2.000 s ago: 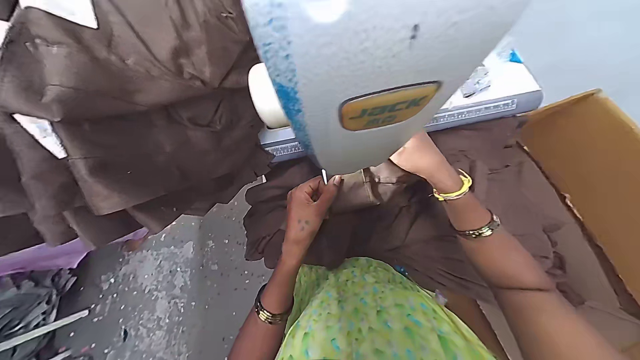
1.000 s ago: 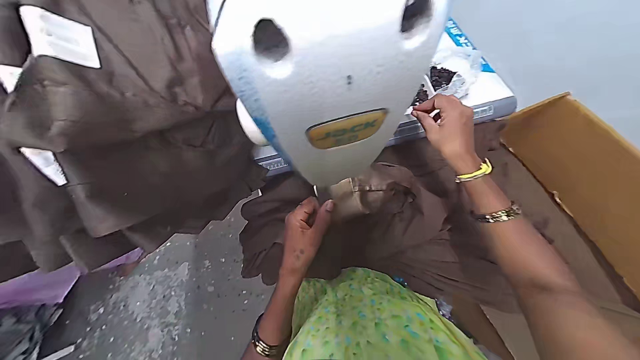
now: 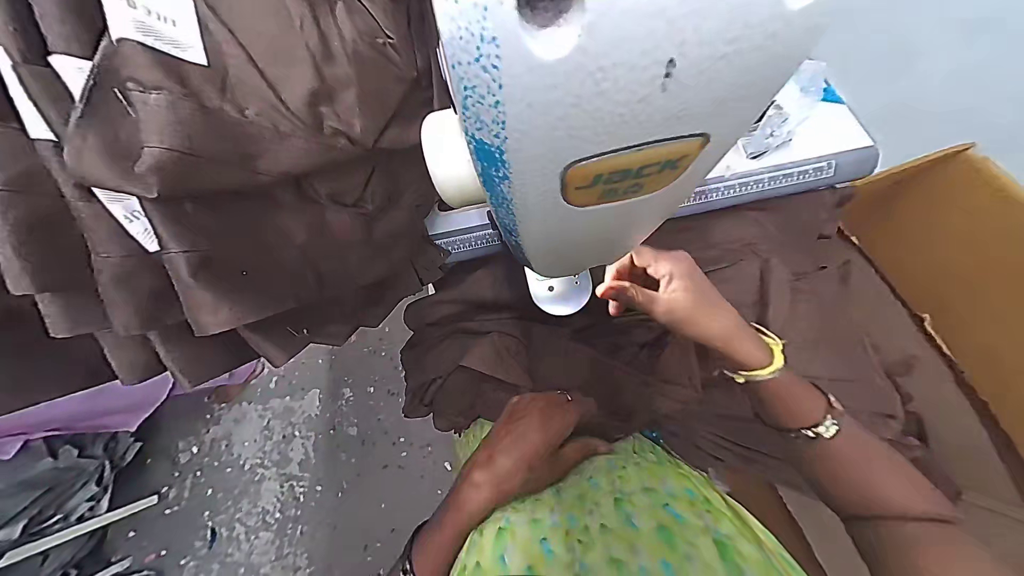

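My left hand lies on the near edge of the brown cloth in my lap; whether its fingers grip the cloth is unclear. Close to the right side of the Jack sewing machine's head, my right hand has its thumb and fingertips brought together. Anything small between them is too hard to make out. Between the right fingertips and the machine's lower end is a round white metal plate, with the brown cloth under and around it.
A thick stack of brown garment pieces with white tags hangs at the left. The machine bed carries a clear plastic bag. At the right stands a cardboard box. Purple cloth and grey scraps lie at lower left.
My right hand has come back from the plastic bag to the machine's lower end. My left hand has moved down from there to the cloth's near edge. The round plate now shows below the head.
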